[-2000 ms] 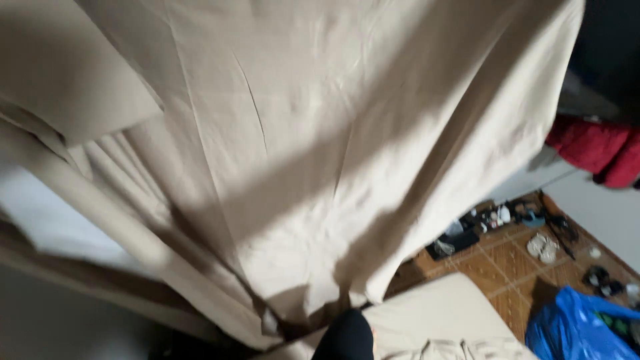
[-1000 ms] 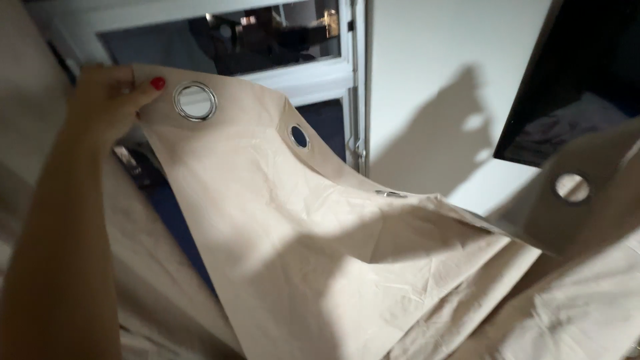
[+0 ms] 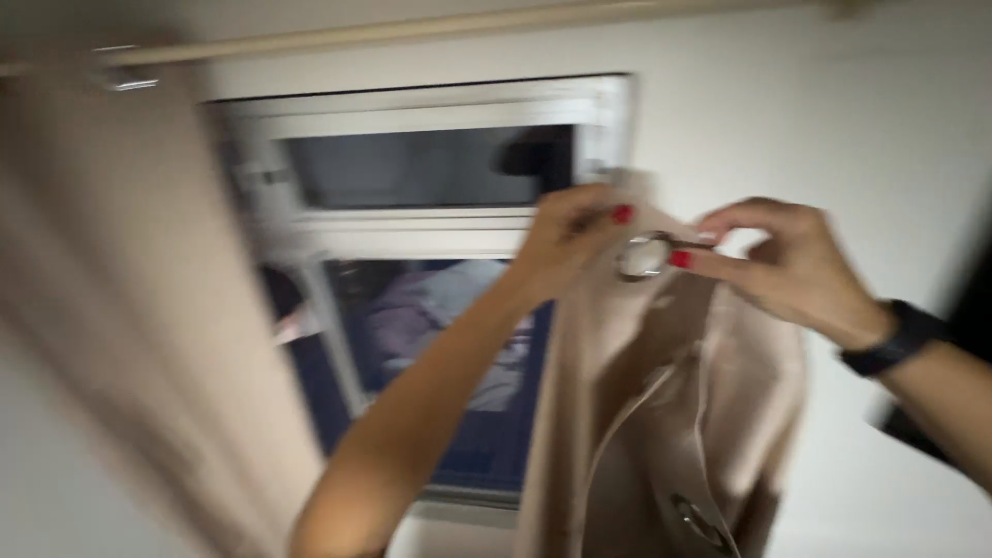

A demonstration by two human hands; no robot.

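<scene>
A beige grommet curtain [image 3: 620,341] hangs from both my hands in front of the window's right side. My left hand [image 3: 570,232] pinches its top corner. My right hand [image 3: 775,256], with a black band on the wrist, grips the top edge just right of a metal grommet [image 3: 645,256]. Lower down, another grommet [image 3: 697,523] shows among the folds. Above my hands runs a pale curtain rod [image 3: 434,29], apart from the held curtain. A second beige curtain [image 3: 132,256] hangs at the left, with blurred metal rings at the rod.
Behind the hands is a white-framed window [image 3: 449,225] with dark panes and reflections. White wall [image 3: 837,139] lies around it. A dark object [image 3: 961,364], cut off by the frame, stands out at the right edge.
The view has swung up to the rod. A second ago my left hand held the curtain's top corner at the left; now my right hand is in view too, gripping the top edge.
</scene>
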